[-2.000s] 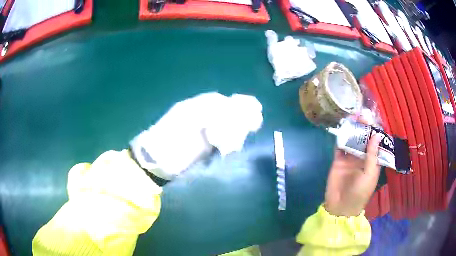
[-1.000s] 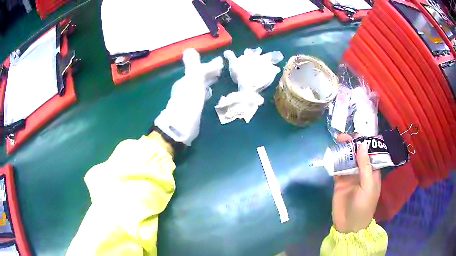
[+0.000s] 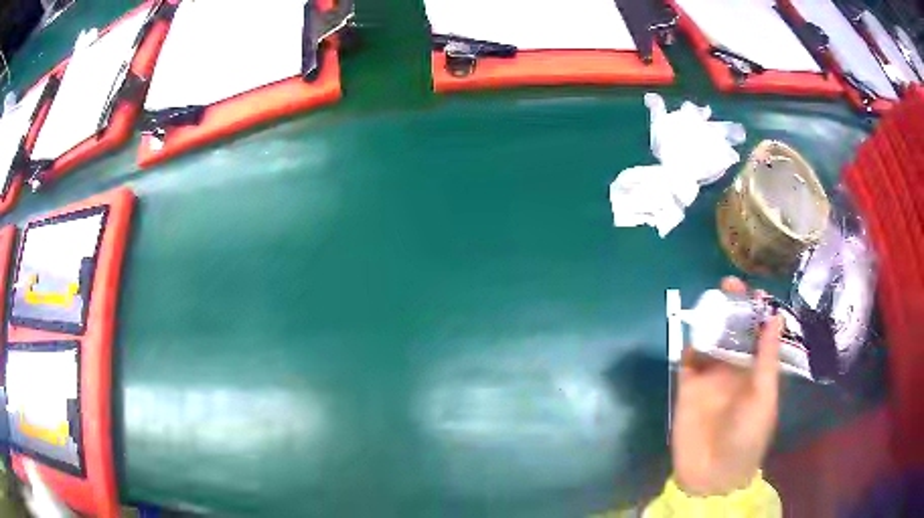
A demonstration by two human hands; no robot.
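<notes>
My bare right hand (image 3: 724,410) is at the lower right, closed around the silver and black glue tube (image 3: 745,329). The tube's pale nozzle points left, and its black end is at the right. The slim metal strip (image 3: 674,329) lies on the green mat beside the nozzle, partly hidden by my hand. At the lower left edge a blurred white shape, seemingly my gloved left hand (image 3: 43,494), is cut off near the red foam tray (image 3: 120,304). Its fingers cannot be made out. That tray holds two display panels (image 3: 53,273) with orange-yellow flex cables.
White crumpled wipes (image 3: 689,147) lie at the upper right. The brown tape roll (image 3: 750,223) stands beside them, with a clear plastic bag (image 3: 841,288) to its right. Red boards with white-topped clamped panels (image 3: 547,71) line the back. Stacked red trays (image 3: 897,192) stand at the right edge.
The view has turned left, so the tray with two panels shows more fully. My left hand has left the wipes and moved to the lower left. My right hand still holds the tube, now beside the strip.
</notes>
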